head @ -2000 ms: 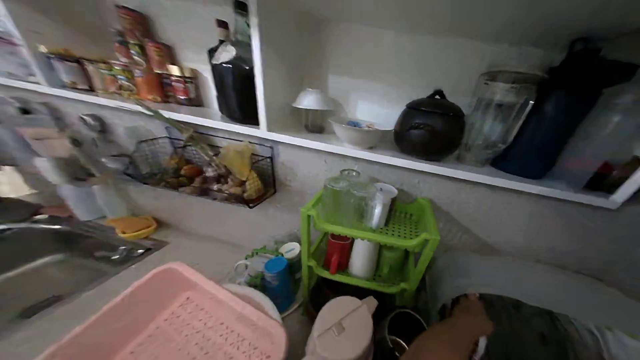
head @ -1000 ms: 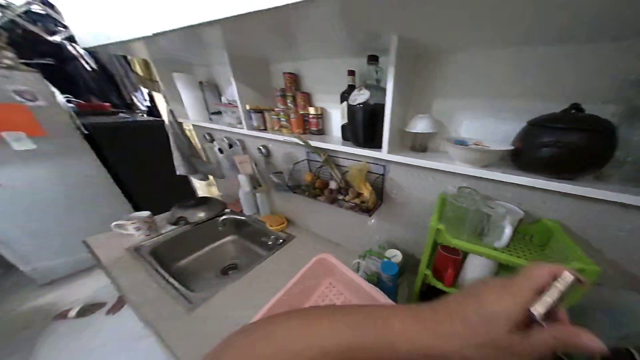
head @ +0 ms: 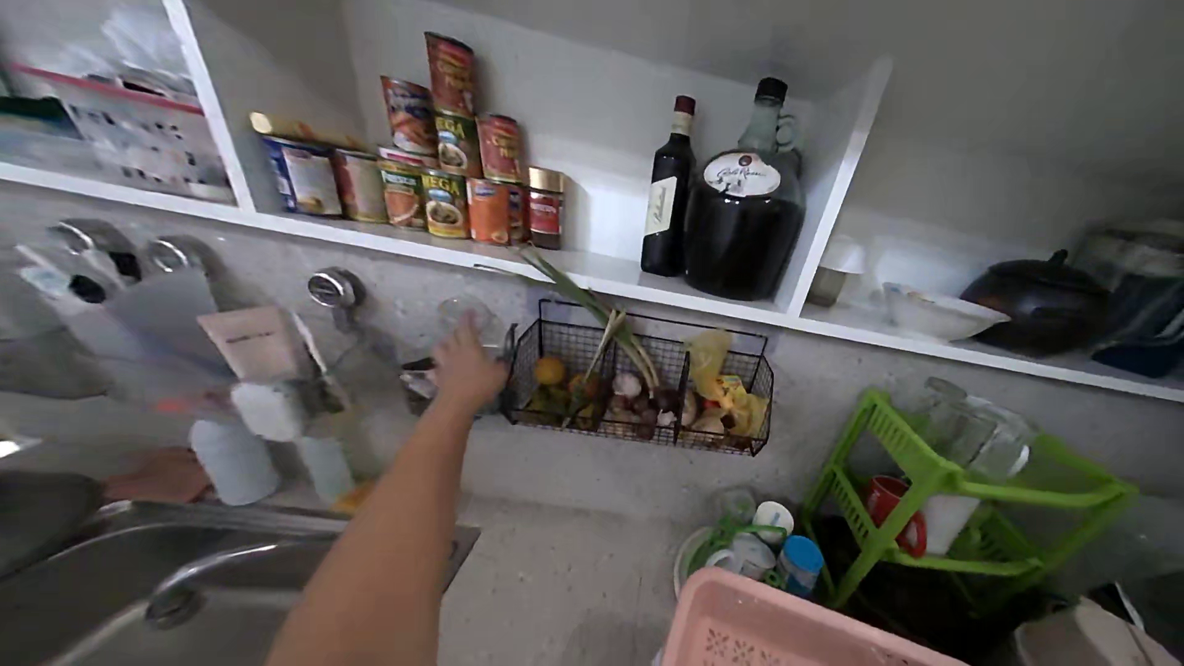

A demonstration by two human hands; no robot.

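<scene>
My left hand (head: 470,365), blurred, reaches up to the speckled wall just left of a black wire basket (head: 638,435). Its fingers overlap a clear round thing (head: 465,310) on the wall, and a small clear holder (head: 418,381) with something in it sits beside the palm. Whether the fingers grip anything is unclear. The basket holds an orange fruit (head: 549,371), garlic or onion bulbs, long green stalks and a yellow plastic bag (head: 710,361). My right hand is out of view.
Cans (head: 446,203) and dark bottles (head: 745,222) stand on the white shelf above. A steel sink (head: 231,592) lies lower left. A pink plastic basket (head: 795,629), a cluster of cups and a green rack (head: 999,499) with glasses and a red mug are at right.
My left hand has moved from near the green rack, where it held a small light-coloured thing, to the wall beside the wire basket. The view has swung about.
</scene>
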